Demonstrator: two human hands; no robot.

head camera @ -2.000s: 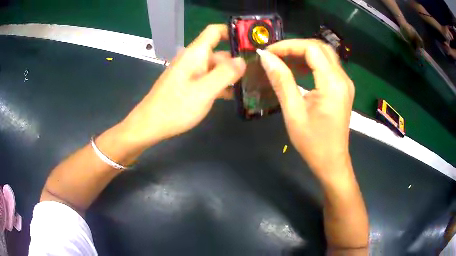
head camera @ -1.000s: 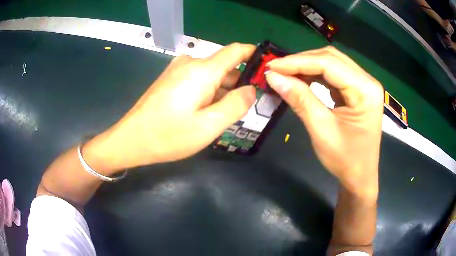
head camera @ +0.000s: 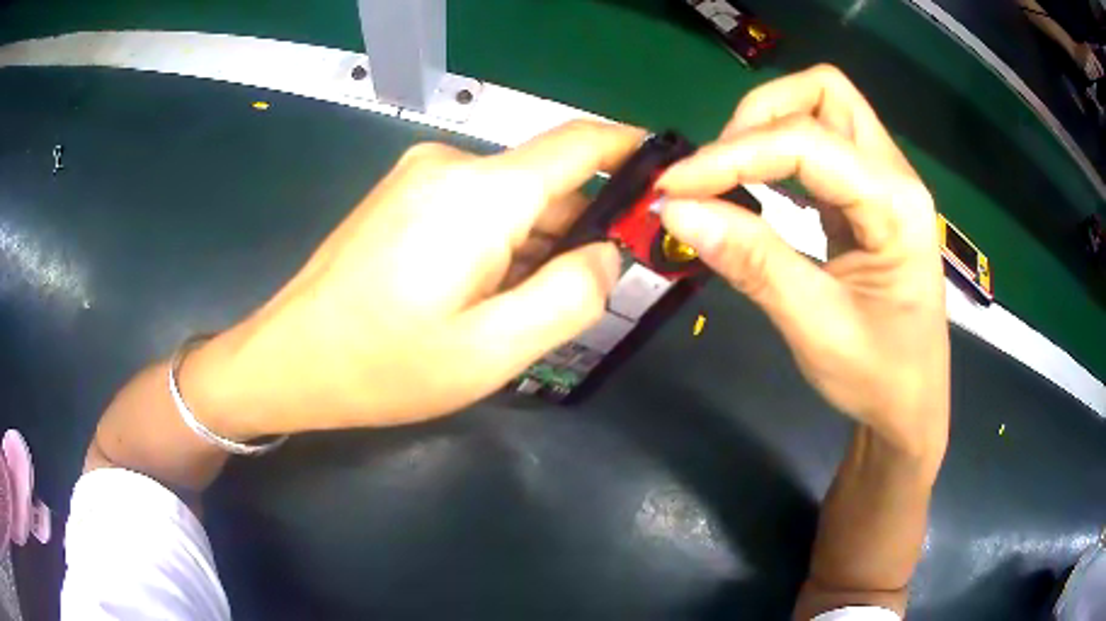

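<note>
A black open-backed phone unit (head camera: 616, 318) is held tilted above the bench, its green and silver inside facing up. Its upper end has a red speaker holder (head camera: 636, 226) with a round black and gold loudspeaker (head camera: 677, 250). My left hand (head camera: 425, 285) grips the phone's left side near the red end, thumb on the inner edge and fingers at the top edge. My right hand (head camera: 825, 231) is at the red end, thumb and index finger pinched together with a tiny pale thing (head camera: 657, 206) between their tips; what it is cannot be told. My right fingers partly hide the loudspeaker.
The glossy dark green bench (head camera: 485, 522) has small yellow scraps. A white rail (head camera: 291, 80) with a grey post (head camera: 403, 55) borders the green conveyor (head camera: 558, 61). An open phone (head camera: 735, 29) and a yellow-edged phone (head camera: 965, 257) lie beyond. A person's hand is at top right.
The held phone has moved down and turned from upright to slanting, and both hands went with it. The loudspeaker, covered one second ago, shows again. The loose conveyor phone has shifted up and left.
</note>
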